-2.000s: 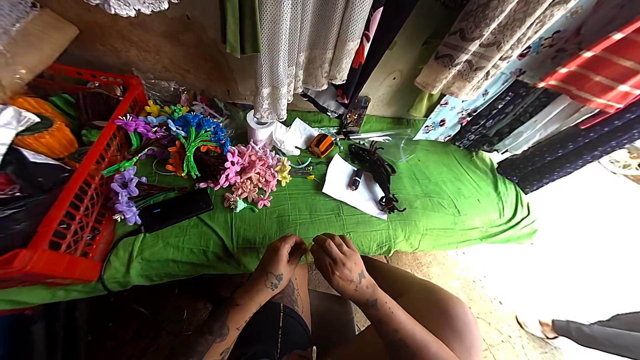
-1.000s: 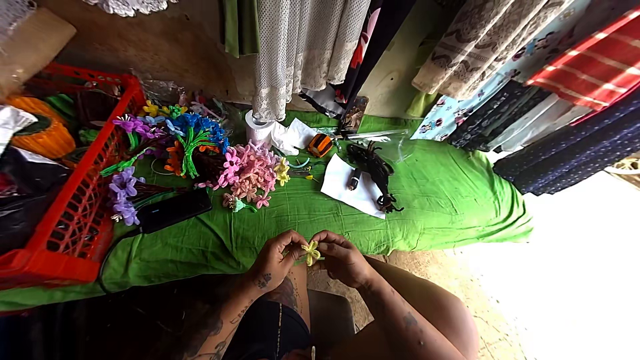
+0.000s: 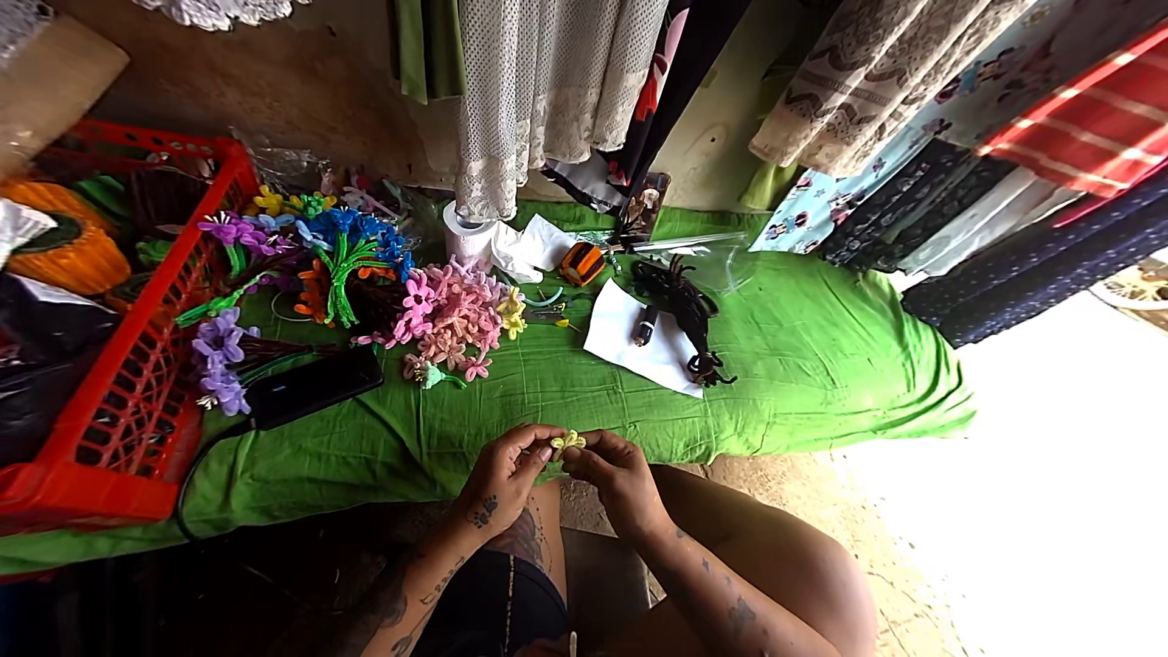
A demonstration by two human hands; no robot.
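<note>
Between my two hands, just past the near edge of the green cloth [image 3: 547,406], is a small pale yellow pipe-cleaner flower [image 3: 568,442]. The fingers of my left hand [image 3: 513,470] pinch its left side, and my right hand [image 3: 620,474] grips its right side. Beyond them on the cloth lie a bunch of pink pipe-cleaner flowers [image 3: 456,315], a yellow flower [image 3: 512,313], blue flowers with green stems [image 3: 351,251] and light purple flowers [image 3: 219,356]. Dark brown pipe cleaners [image 3: 680,306] rest on a white paper sheet [image 3: 616,342].
A red plastic crate [image 3: 137,401] stands at the left, beside a black phone [image 3: 315,385] with a cable. A white paper roll [image 3: 467,233] and an orange and black tape measure [image 3: 582,263] sit toward the wall. Clothes [image 3: 557,82] hang above.
The yellow flower, hidden in my fingers at first, showed upright with spread petals a second ago and is now tilted flatter between my hands. At the far right, a person's leg and foot have left the view.
</note>
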